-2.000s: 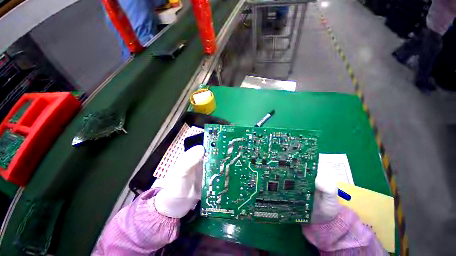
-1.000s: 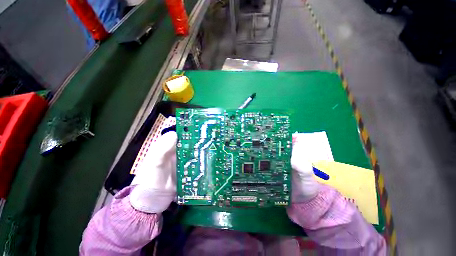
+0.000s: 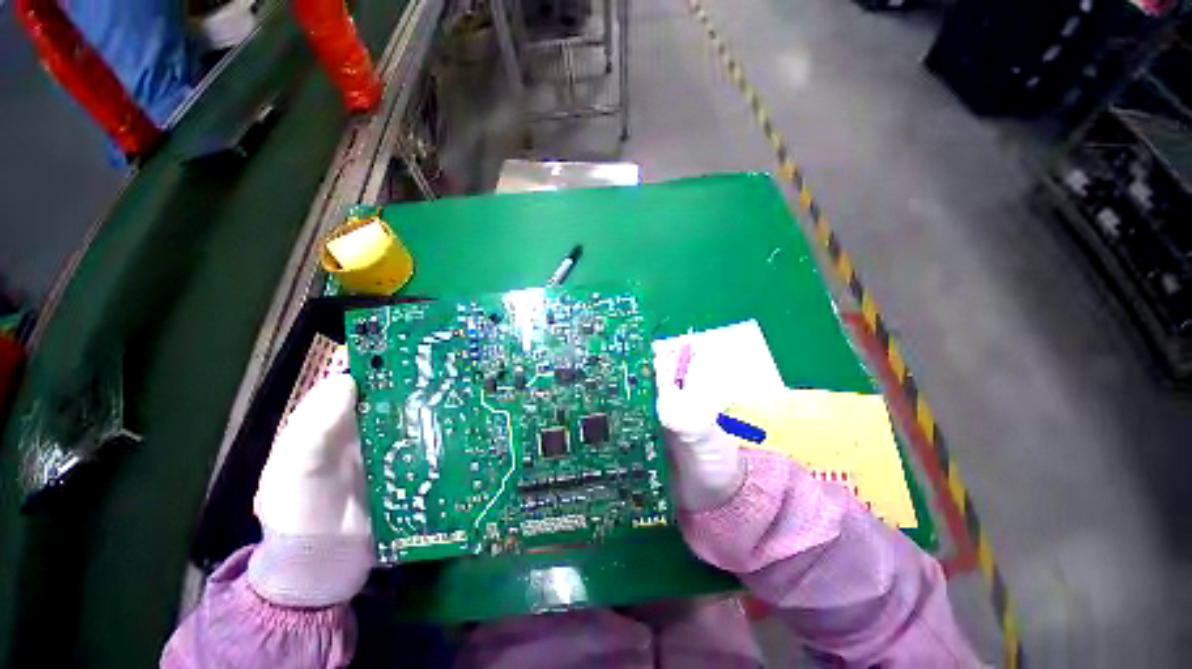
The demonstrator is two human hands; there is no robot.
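A green circuit board (image 3: 510,425) is held up over the green mat, its solder side with pale traces and two small black chips facing me. My left hand (image 3: 314,471), in a white glove, grips its left edge. My right hand (image 3: 695,444), also in a white glove, grips its right edge. A blue marker cap (image 3: 741,427) sticks out beside my right hand; the rest of the marker is hidden by the hand. The fingers behind the board are hidden.
A yellow container (image 3: 369,256) and a dark marker (image 3: 565,265) are on the mat's far side. A black tray (image 3: 248,444) with a red-dotted sheet (image 3: 311,376) is left. White paper (image 3: 732,357) and yellow paper (image 3: 850,451) lie right. The conveyor (image 3: 170,248) carries boards. A person in blue (image 3: 124,52) stands beyond.
The view has shifted, so the mat and conveyor appear further left. Both hands still hold the board, which is tilted slightly differently, with glare now at its top edge.
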